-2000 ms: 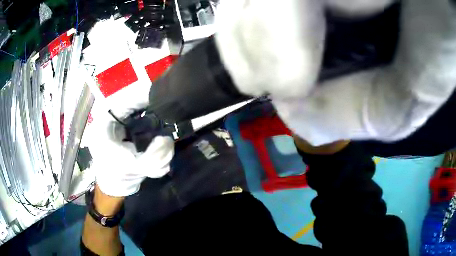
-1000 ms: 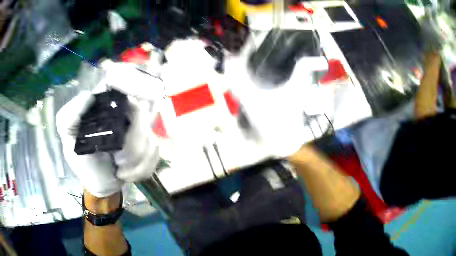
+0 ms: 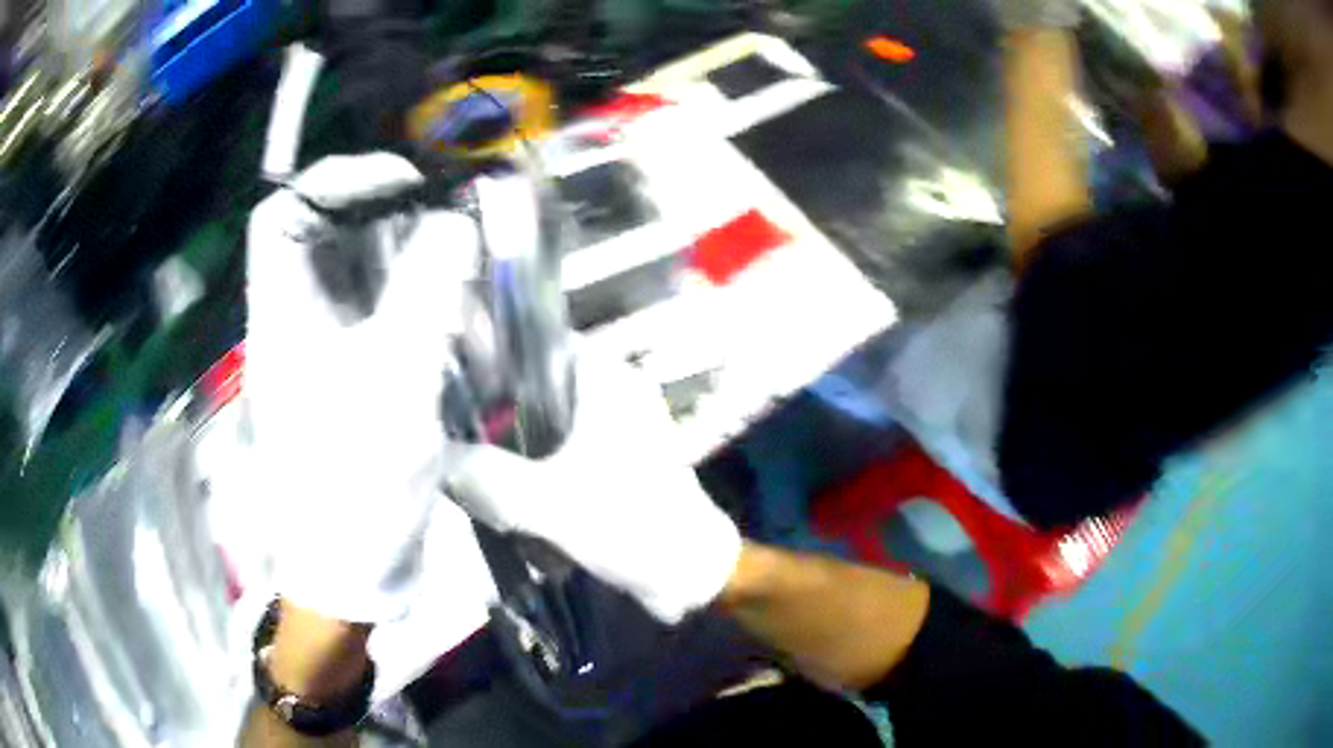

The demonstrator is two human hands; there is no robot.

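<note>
The view is blurred. My left hand [image 3: 344,424], in a white glove, reaches forward at the left, with a dark, blocky part [image 3: 351,266] between its fingers, mostly hidden by the glove. My right hand [image 3: 607,504], also gloved, is beside it to the right, closed around a long, shiny grey object [image 3: 538,344] that stands up between thumb and fingers. What it is cannot be told. A dark object with bright spots [image 3: 548,621] shows just below my right hand.
Long silver strips [image 3: 139,585] lie at the left. The white bench top [image 3: 819,300] carries a red patch [image 3: 738,246]. A yellow ring with a blue centre [image 3: 483,117] is behind. Another person's arm [image 3: 1045,161] is at right, above a red stool [image 3: 906,512].
The view has shifted. My right hand has come from the middle of the bench to beside my left hand, and a long grey object now shows in it. My left hand reaches further forward.
</note>
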